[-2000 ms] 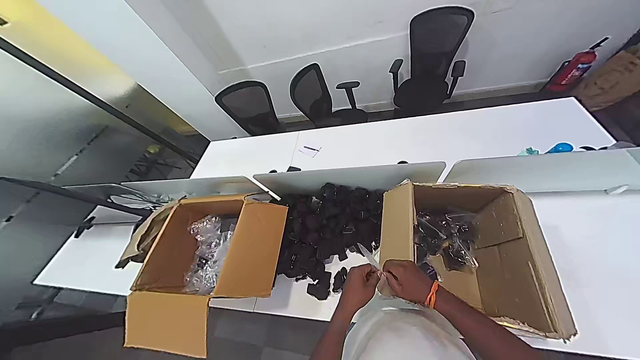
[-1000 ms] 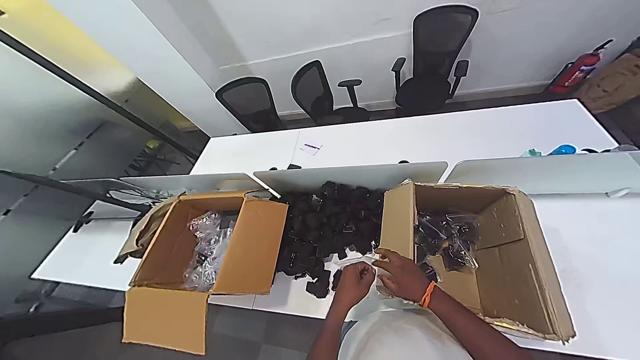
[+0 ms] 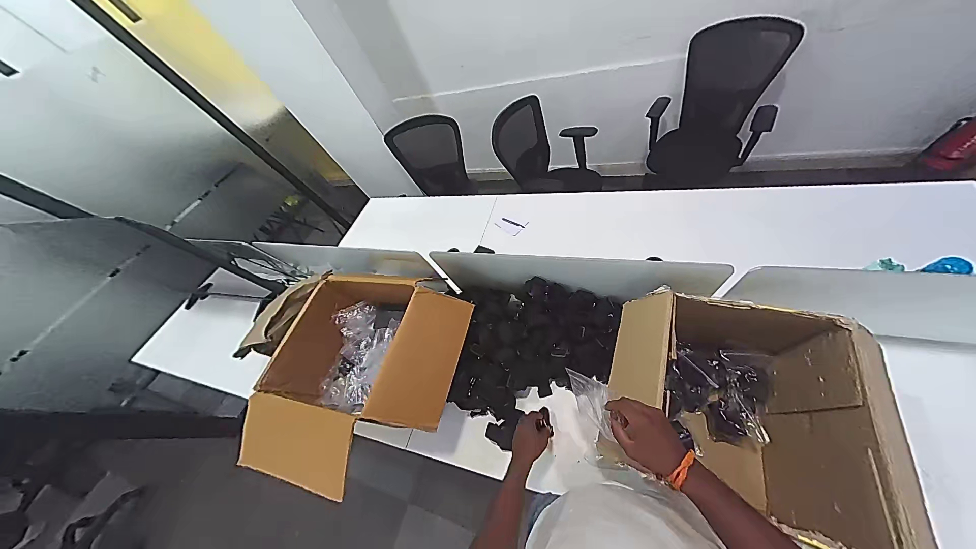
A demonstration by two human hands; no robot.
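My right hand (image 3: 646, 435), with an orange band at its wrist, grips a clear plastic bag (image 3: 591, 404) beside the flap of the right cardboard box (image 3: 823, 435). Near the desk's front edge, my left hand (image 3: 532, 435) has its fingers curled around a small black item, partly hidden. Just beyond my hands lies a pile of small black items (image 3: 537, 335) on the white desk. Bagged black items (image 3: 720, 389) lie inside the right box. The left cardboard box (image 3: 297, 446) holds crumpled clear plastic bags (image 3: 358, 358).
A low frosted divider (image 3: 579, 271) runs behind the pile. Past it, a second white desk (image 3: 610, 221) bears a pen on paper (image 3: 512, 224), with black mesh chairs (image 3: 694, 145) behind. A blue plastic bundle (image 3: 948, 265) lies at the right. Brown wrapping (image 3: 282, 320) touches the left box.
My hands were together at the clear plastic; now they are apart. My left hand has moved to the black items at the pile's front, while my right hand keeps the bag.
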